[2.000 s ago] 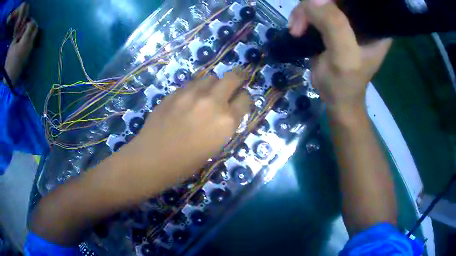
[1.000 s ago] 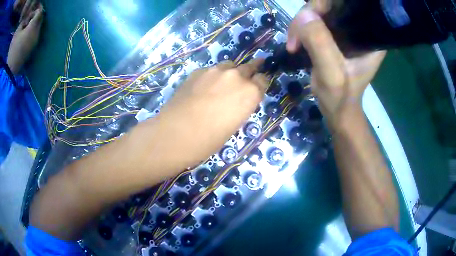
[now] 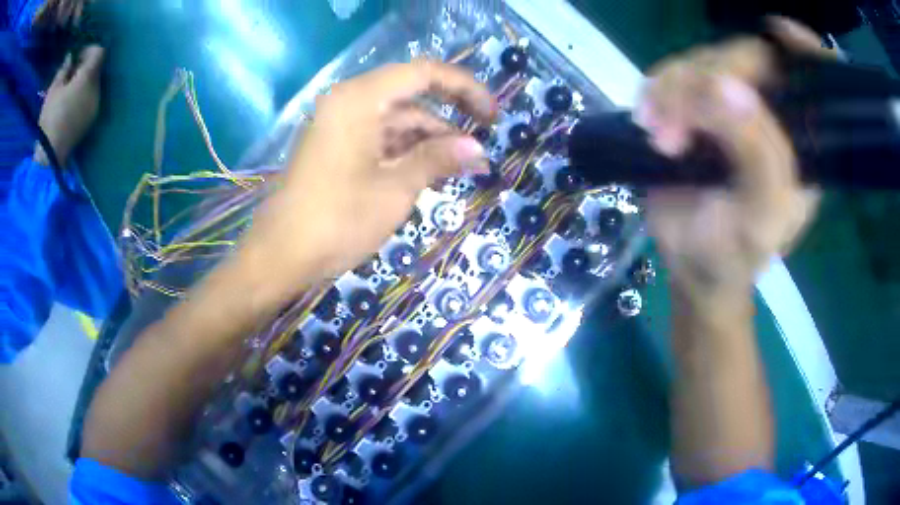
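Note:
A clear plastic tray (image 3: 296, 108) lies tilted on the green bench and holds rows of black round-topped modules (image 3: 461, 391) on small pale boards, with multicolour lead wires (image 3: 365, 340) running between the rows. My left hand (image 3: 380, 148) is over the upper part of the tray, fingers curled and thumb apart; a dark module shows close by its fingertips, and whether it is held cannot be told. My right hand (image 3: 730, 168) is blurred and grips a thick black cylindrical electric screwdriver (image 3: 641, 148) at the upper right, lying sideways. Its bit cannot be made out.
Loose wires (image 3: 158, 187) fan out past the tray's left side. Small clear round pieces (image 3: 629, 302) lie right of the tray. Another person's hand (image 3: 71, 104) and blue sleeve are at the left edge. The bench's pale edge (image 3: 804, 325) curves along the right, with a dark cord (image 3: 859, 434) beyond.
My left hand has moved up and left, and its fingers have spread from the modules. My right hand with the screwdriver has moved right and slightly down. More module rows show.

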